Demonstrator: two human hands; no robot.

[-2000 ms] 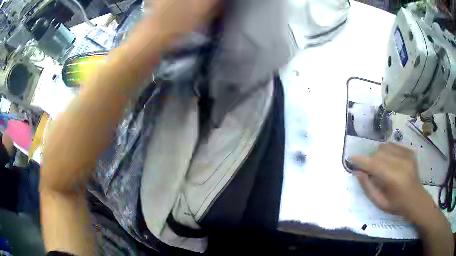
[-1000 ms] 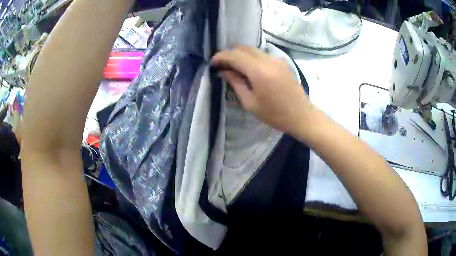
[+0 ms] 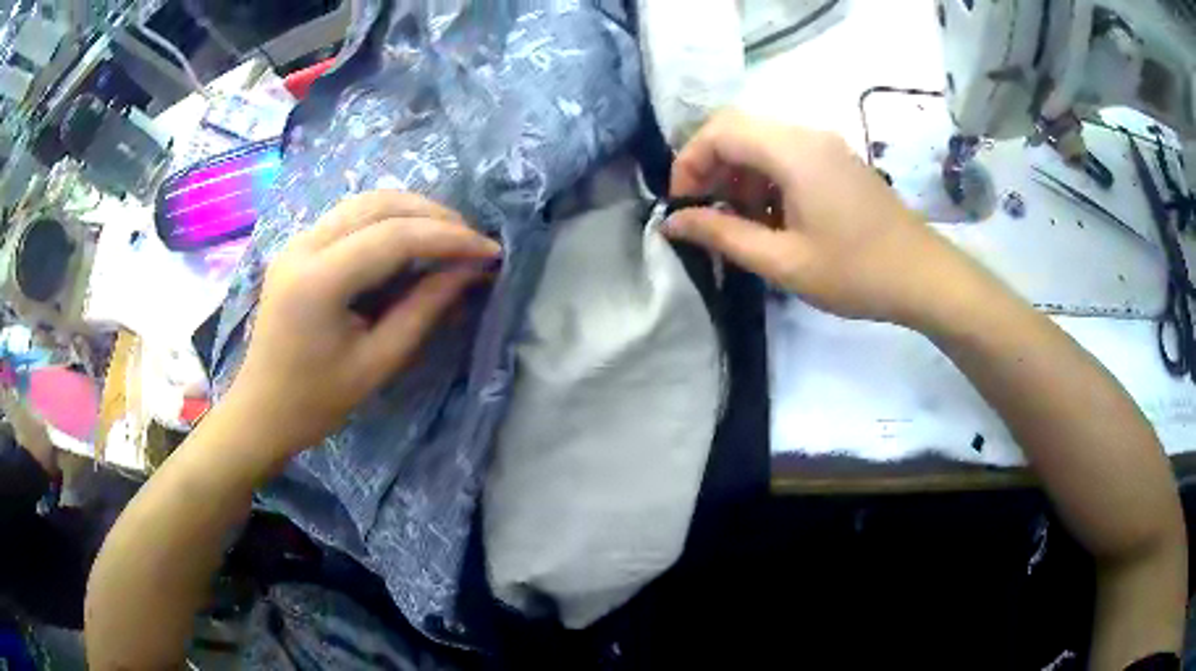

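The patterned garment [image 3: 394, 171], blue-grey with a pale print, hangs over the table's front edge towards the lap. Its off-white lining piece [image 3: 597, 433] lies open at the middle, with black cloth [image 3: 738, 380] along its right side. My left hand [image 3: 361, 308] pinches the patterned fabric beside the lining. My right hand [image 3: 787, 216] pinches the dark-edged top corner of the lining between thumb and forefinger; a small dark strip shows at the fingertips.
The sewing machine head [image 3: 1036, 66] stands at the upper right. Tweezers [image 3: 1095, 206] and black-handled shears [image 3: 1171, 275] lie right of it. The white table [image 3: 879, 393] has a worn front edge. A glowing pink-purple object [image 3: 217, 197] lies at the left.
My left hand has come down from the top onto the patterned fabric. My right hand has moved right to the lining's corner. The lining now lies spread out, with patterned cloth above it.
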